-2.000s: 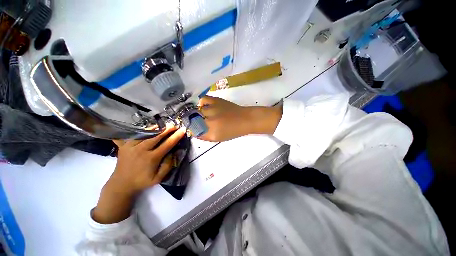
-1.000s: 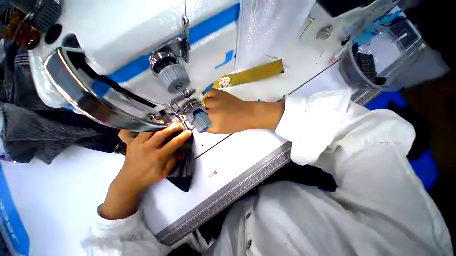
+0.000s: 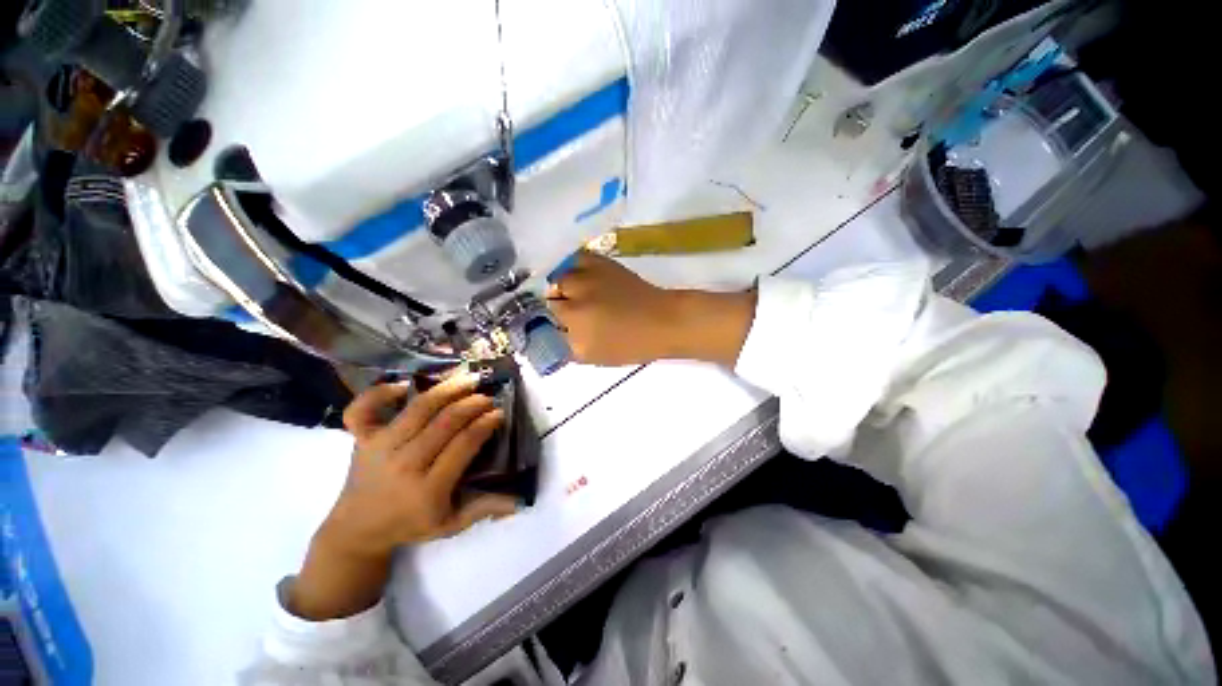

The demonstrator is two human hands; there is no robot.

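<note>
The white sewing machine head (image 3: 389, 107) with a blue stripe stands over the lit needle area (image 3: 485, 351). A black fabric piece (image 3: 516, 436) lies below the presser foot, partly under my left hand. My left hand (image 3: 426, 449) presses on it with spread fingers, fingertips close to the needle, thumb at its lower edge. My right hand (image 3: 599, 311) is right of the needle, behind the grey knob (image 3: 543, 345); its fingertips are partly hidden and I cannot tell what they hold. The dark grey garment (image 3: 148, 382) is bunched left of the needle.
A yellow tape strip (image 3: 686, 233) lies on the machine bed. A clear tub (image 3: 925, 201) with dark pieces stands at the right. A printed ruler (image 3: 623, 536) runs along the front edge. A blue sticker (image 3: 47, 570) is on the table at left.
My left hand has shifted slightly down and right in the picture, its thumb now out at the fabric's lower edge. More of the black fabric shows beside the fingers. My right hand stays beside the needle.
</note>
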